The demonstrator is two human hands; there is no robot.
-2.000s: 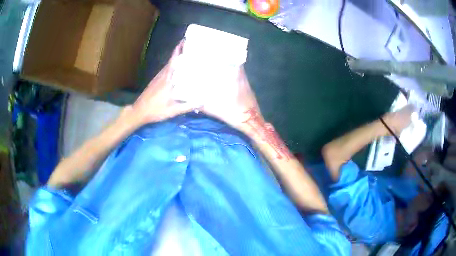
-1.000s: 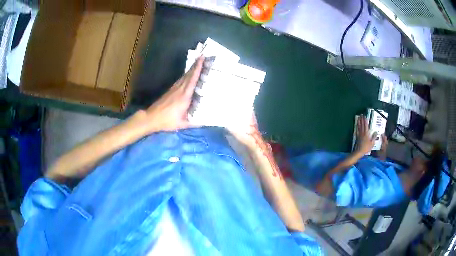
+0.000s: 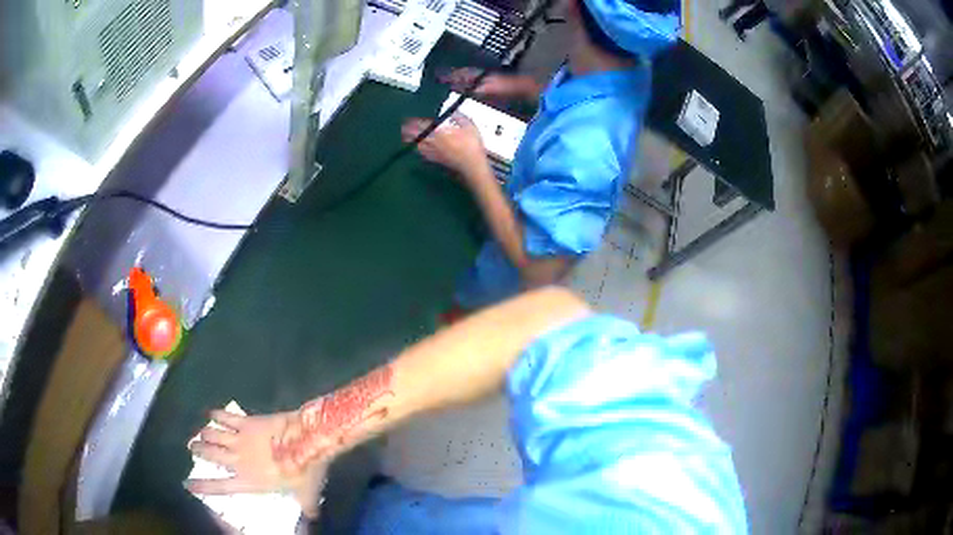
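My right hand (image 3: 249, 456) is at the lower left, back upward, with its fingers spread over a white box or stack of boxes (image 3: 251, 510) on the dark green bench mat (image 3: 303, 303). The boxes are overexposed and partly hidden under the hand, and the picture's bottom edge cuts them off, so their number cannot be told. Red marks show on my right forearm. My left hand is out of the picture.
An orange tape dispenser (image 3: 157, 326) lies on the metal shelf at left, near a black cable (image 3: 157, 212). A post (image 3: 307, 105) stands at the bench. A neighbouring worker in blue (image 3: 580, 157) handles white boxes (image 3: 489, 128). A dark table (image 3: 721, 131) stands behind.
The view has swung right, bringing the neighbour and aisle nearer the centre. My left hand and the open carton's interior have left view. My right hand and boxes now appear lower left.
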